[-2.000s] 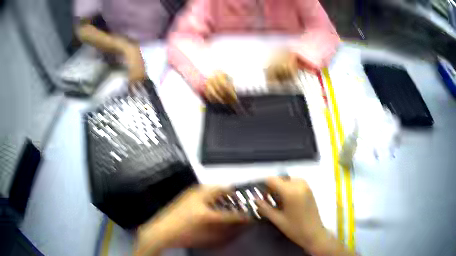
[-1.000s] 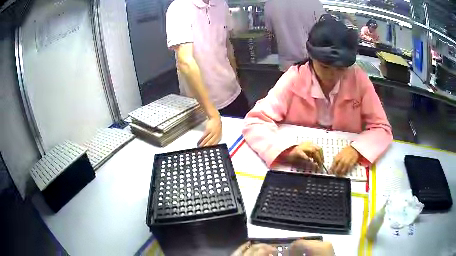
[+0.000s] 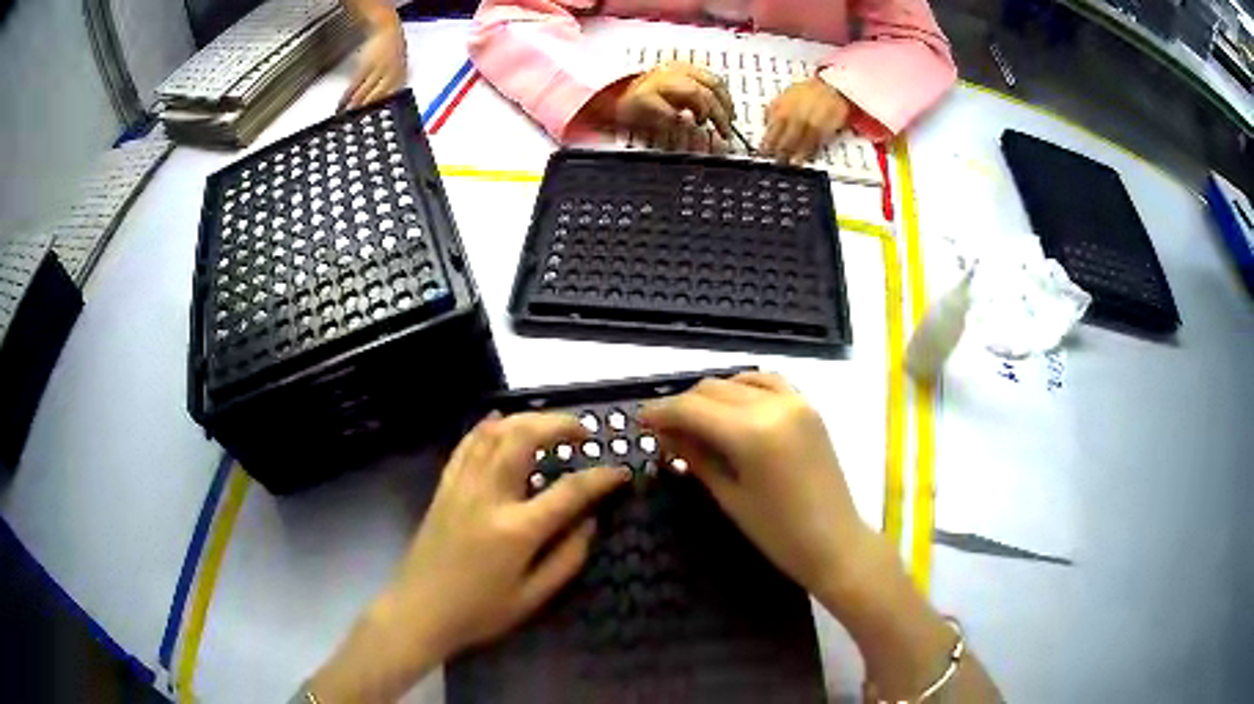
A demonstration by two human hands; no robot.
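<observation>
A black working tray (image 3: 660, 591) lies nearest me, with silver-white round components (image 3: 591, 450) in its upper pockets and empty-looking pockets below. My left hand (image 3: 516, 509) rests over the tray's upper left part, thumb and fingers apart around the components. My right hand (image 3: 750, 461) is over the upper right part, fingertips down at the components. Whether either hand pinches a component is hidden under the fingers. A thick stack of black trays (image 3: 330, 248) stands at the left, its top tray mostly full of silver dots.
A partly filled black tray (image 3: 688, 248) lies at centre. Beyond it, a pink-sleeved person (image 3: 894, 62) works over a white board (image 3: 750, 69). Stacked white boards (image 3: 241, 83) are far left. A squeeze bottle (image 3: 941, 330), crumpled tissue (image 3: 1031, 303), dark tweezers-like sliver (image 3: 997, 549) and spare black tray (image 3: 1093, 234) are right.
The view has tilted down from the room to the bench, so both hands and the working tray show more fully. The silver components between my hands are now sharp.
</observation>
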